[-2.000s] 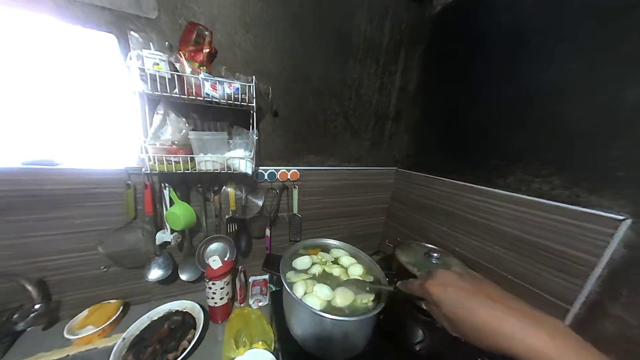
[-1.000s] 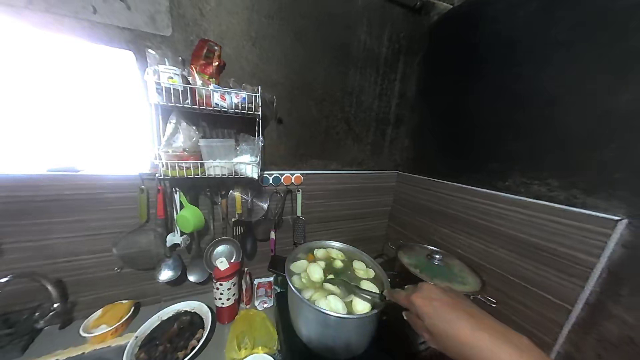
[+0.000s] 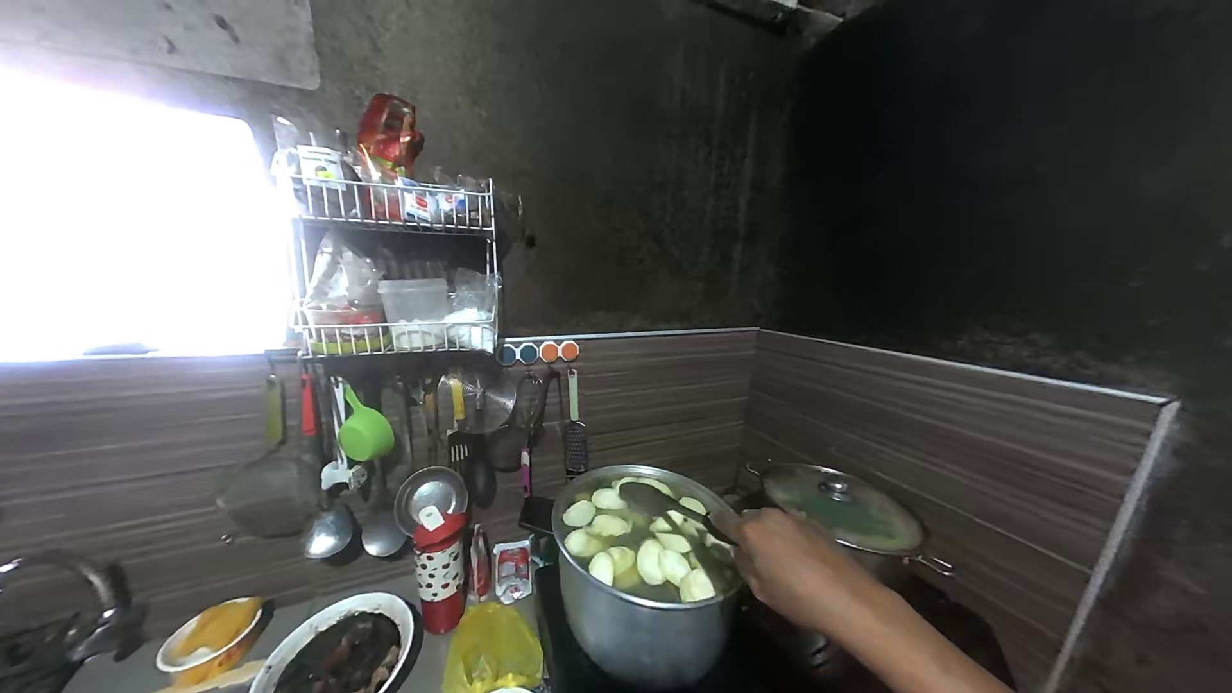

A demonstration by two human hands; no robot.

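Observation:
My right hand (image 3: 784, 563) grips the handle of a dark cooking spoon (image 3: 664, 502) at the right rim of a large metal pot (image 3: 645, 635). The spoon's bowl lies at the surface of the broth, among pale, rounded pieces of food (image 3: 650, 560) that fill the pot. The pot stands on a dark stove. Right behind my hand, a second pan bears a glass lid (image 3: 842, 510) with a round knob. My left hand is out of view.
Left of the pot are a yellow plastic bag (image 3: 493, 647), a red dotted bottle (image 3: 440, 576), an oval dish (image 3: 395, 606) of dark food and a bowl (image 3: 168, 654) of orange food. A faucet (image 3: 96, 587) stands far left. Utensils and a green dipper (image 3: 366, 431) hang below a wire rack (image 3: 399, 351).
The spoon's bowl has moved from the pot's right side toward its back middle, and my right hand has shifted with it. Food pieces in the broth have moved around.

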